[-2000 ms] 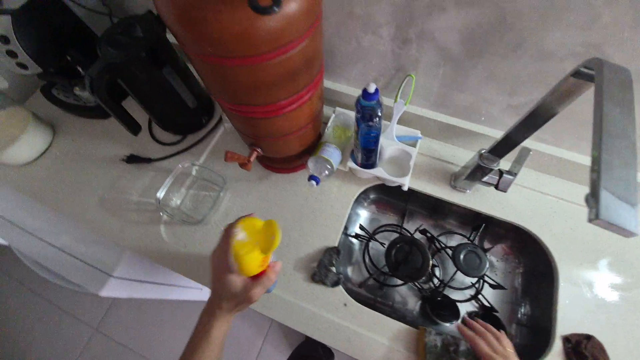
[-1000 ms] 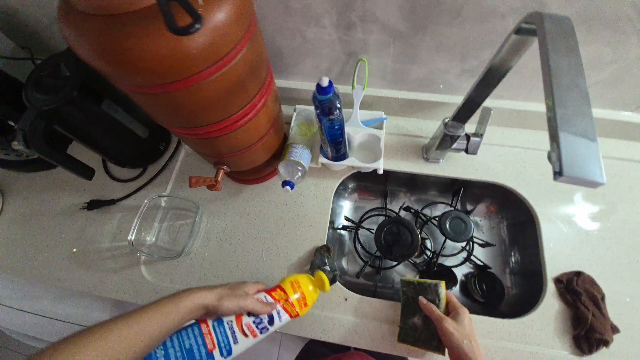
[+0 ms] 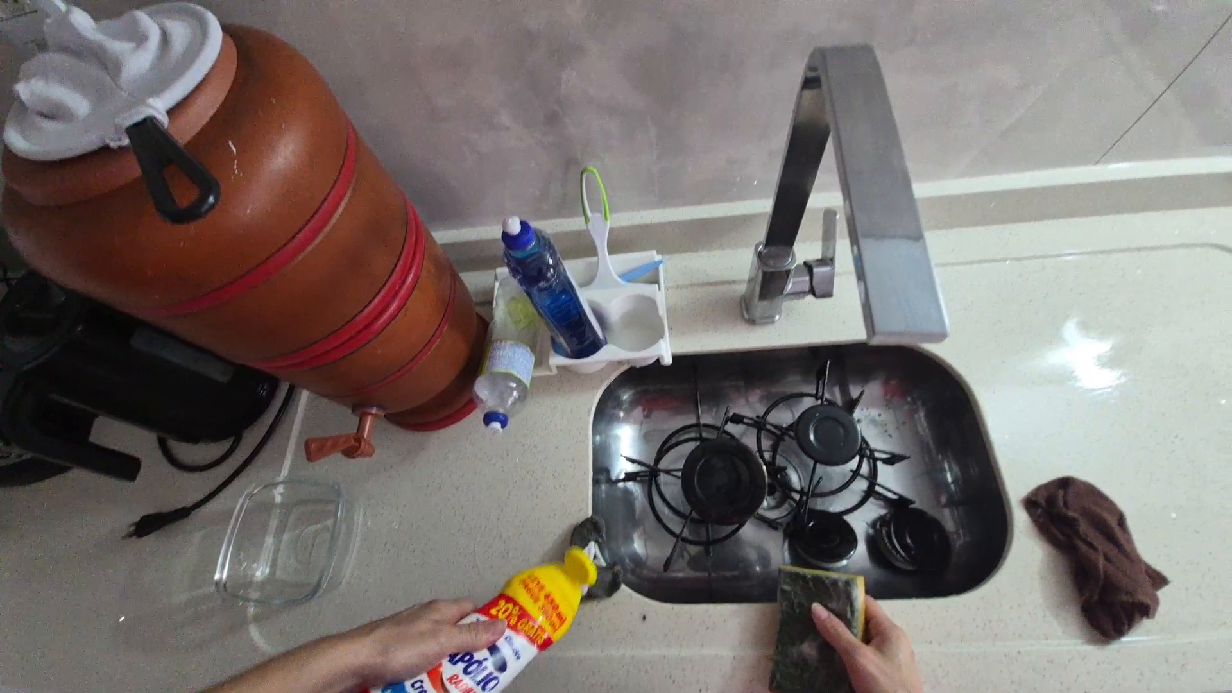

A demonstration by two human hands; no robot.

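My left hand [image 3: 433,635] grips a white, red and yellow cleaner bottle [image 3: 520,616], tilted with its yellow top toward the sink's lower left corner. A dark crumpled scouring pad [image 3: 602,577] lies just behind the bottle's tip. My right hand [image 3: 874,650] holds a worn green and yellow sponge [image 3: 813,626], dark side up, at the sink's front edge. In the steel sink [image 3: 977,520] lie black burner caps [image 3: 724,481] and black wire pan supports [image 3: 871,481].
A square steel faucet [image 3: 895,221] arches over the sink. Behind stands a white caddy [image 3: 654,332] with a blue detergent bottle [image 3: 558,298]; a clear bottle [image 3: 502,380] leans beside it. Left are a clay water filter [image 3: 318,221], glass dish [image 3: 284,544] and black kettle [image 3: 125,366]. A brown cloth [image 3: 1102,558] lies right.
Two seconds ago my right hand was at the sink's front edge; it now holds the sponge up flat. The bottle, upright in my left hand before, is now tilted toward the sink.
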